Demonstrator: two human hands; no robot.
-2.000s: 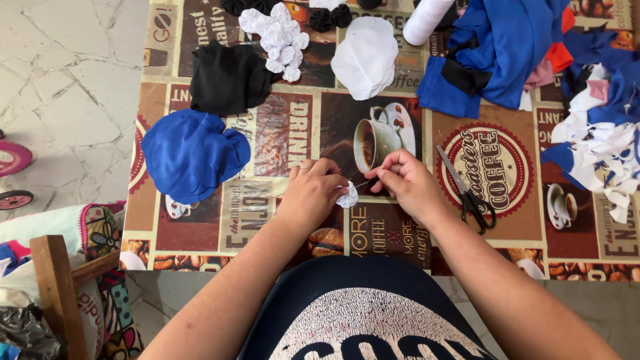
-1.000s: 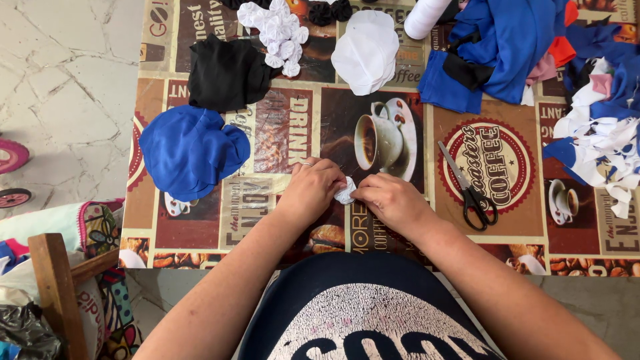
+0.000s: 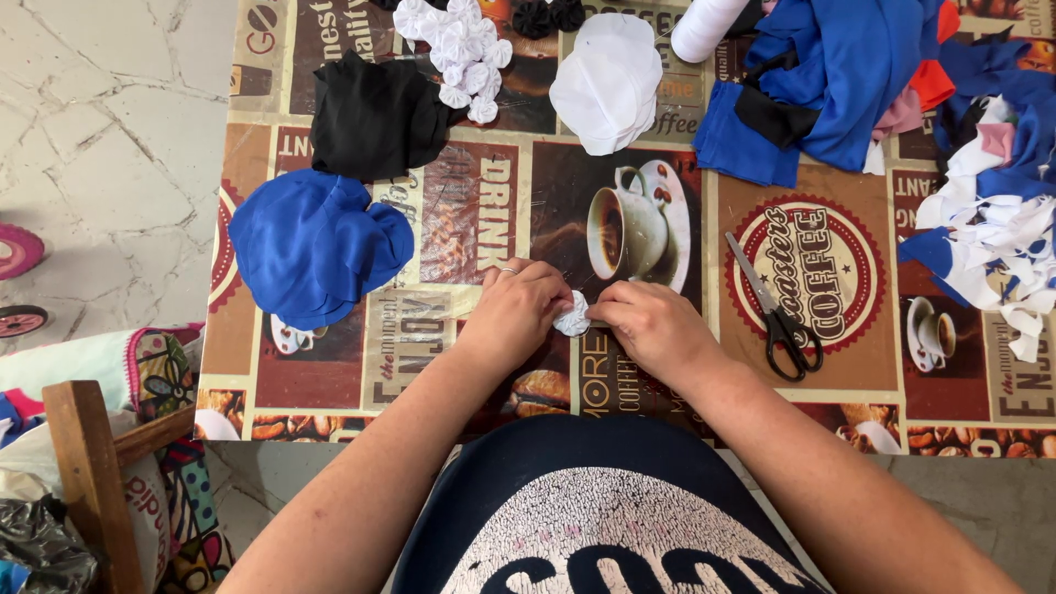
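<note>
Between my hands, near the table's front edge, is a small gathered white fabric rosette (image 3: 571, 315). My left hand (image 3: 521, 307) holds its left side, fingertips closed on it. The fingertips of my right hand (image 3: 648, 320) are pinched together at its right edge; a needle or thread there is too small to tell. Finished white rosettes (image 3: 466, 54) lie in a cluster at the back, beside black rosettes (image 3: 544, 16). A stack of white fabric circles (image 3: 608, 82) lies beyond my hands. Blue fabric circles (image 3: 318, 247) and black fabric pieces (image 3: 375, 115) are piled at the left.
Black-handled scissors (image 3: 784, 322) lie partly spread to the right of my right hand. A white thread spool (image 3: 705, 29) lies at the back, near folded blue fabric (image 3: 850, 74). Fabric scraps (image 3: 998, 239) cover the right side. A wooden frame (image 3: 82, 454) stands at lower left.
The white piece looked flatter two seconds ago and now shows as a rounder, gathered rosette. My right hand has moved slightly away from my left, leaving more of the rosette in sight.
</note>
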